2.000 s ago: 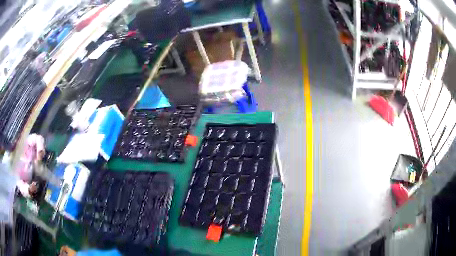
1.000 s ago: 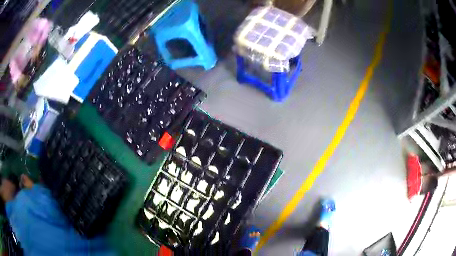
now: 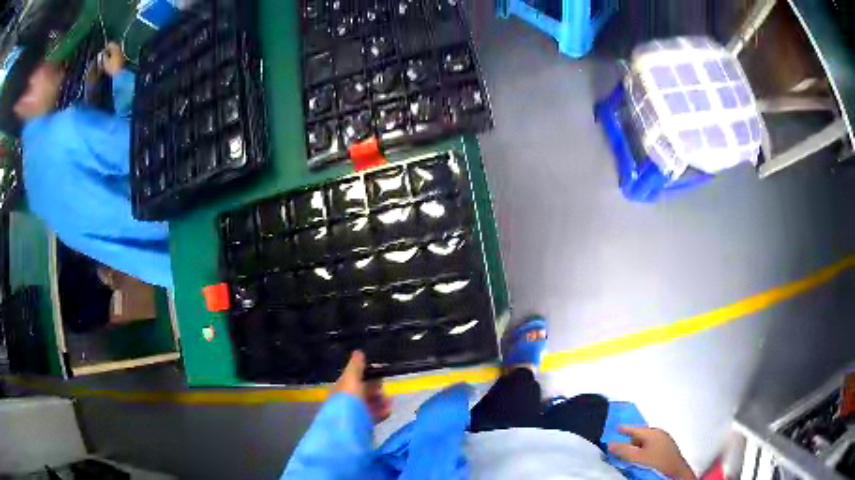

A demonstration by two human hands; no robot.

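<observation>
A black blister tray [image 3: 361,272] with a grid of square pockets lies on the green table [image 3: 194,352]. A red tape tag [image 3: 217,297] sits at its left edge. My left hand [image 3: 366,389] is at the tray's near edge, its thumb over the rim; whether it grips is unclear. My right hand [image 3: 653,452] is low at the right beside my body, fingers apart and empty. A second tray [image 3: 389,89] with small parts in its pockets lies behind, with a red tag [image 3: 367,154] at its near edge.
A tray stack [image 3: 197,108] stands at the left, beside another person's blue sleeve [image 3: 84,178] and hands. A stool with a checked cushion [image 3: 698,103] and a light blue stool [image 3: 567,23] stand beyond the table. A metal frame [image 3: 773,450] is at lower right.
The view has swung down and turned, so the trays appear rotated. My hands have come into view. The other person's sleeve and hands now appear at the upper left.
</observation>
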